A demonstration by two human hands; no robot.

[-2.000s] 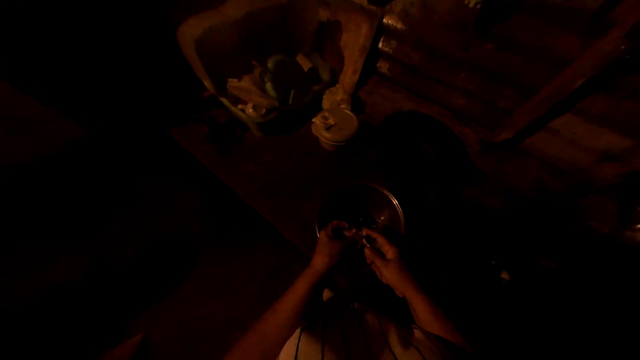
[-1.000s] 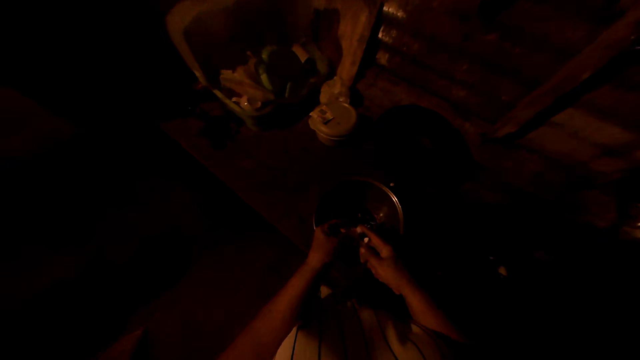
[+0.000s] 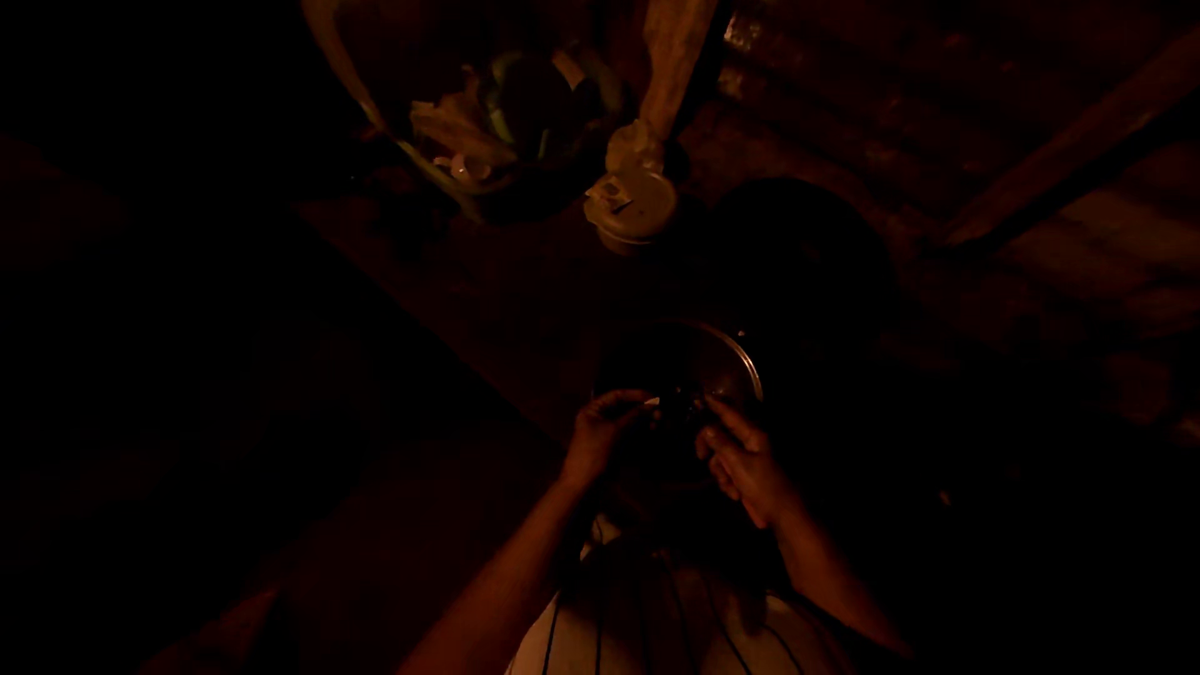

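Observation:
The scene is very dark. A round metal bowl or pot [image 3: 752, 367] stands in front of me, its right rim catching the light. At its left side my left hand [image 3: 600, 433] pinches a small pale piece [image 3: 652, 401] between thumb and fingertips. My right hand [image 3: 745, 461] is at the bowl's right side, fingers bent and pointing inward; whether it holds something cannot be made out. Small dim bits show between the hands, inside the bowl, but their kind is unclear.
Beyond the bowl a lidded round container [image 3: 642, 208] has a crumpled pale thing against it. Behind it, at the upper left, stands a large open container [image 3: 361, 94] with mixed scraps inside. A wooden beam [image 3: 1059, 155] slants at the upper right. The table edge [image 3: 422, 323] runs diagonally at left.
My hands were close together over the bowl's near side; now they are apart, the left one further left with the small pale piece.

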